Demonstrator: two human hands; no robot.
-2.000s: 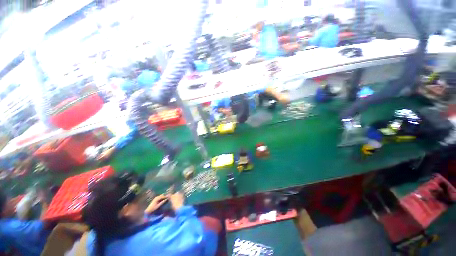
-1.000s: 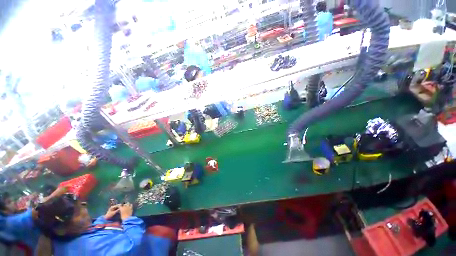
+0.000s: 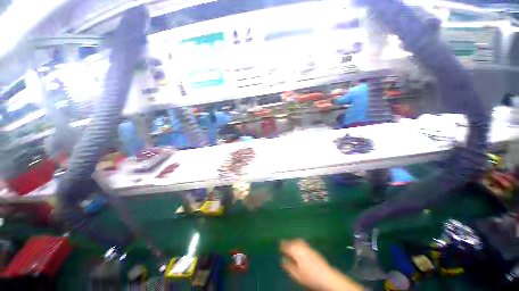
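Observation:
My right hand (image 3: 310, 266) reaches in from the bottom edge, right of centre, over the green bench mat (image 3: 250, 227). It is blurred, its fingers point left and look partly curled, and I cannot tell whether it holds anything. My left hand is not in view. A small orange-red spool stand (image 3: 239, 261) with a pale reel stands left of my hand, apart from it. A clear extraction hood (image 3: 367, 258) is close to the right of my hand.
Dark ribbed hoses (image 3: 94, 142) hang at left and right (image 3: 444, 74). A yellow sponge holder (image 3: 182, 267) stands lower left. A white shelf (image 3: 296, 156) crosses behind, bearing small parts and a dark coil (image 3: 354, 144). A red tray (image 3: 37, 257) is far left. People in blue sit beyond.
The view has tilted up, showing more of the shelf and the room behind. The seated neighbour has left the picture. My right hand has come into view over the mat.

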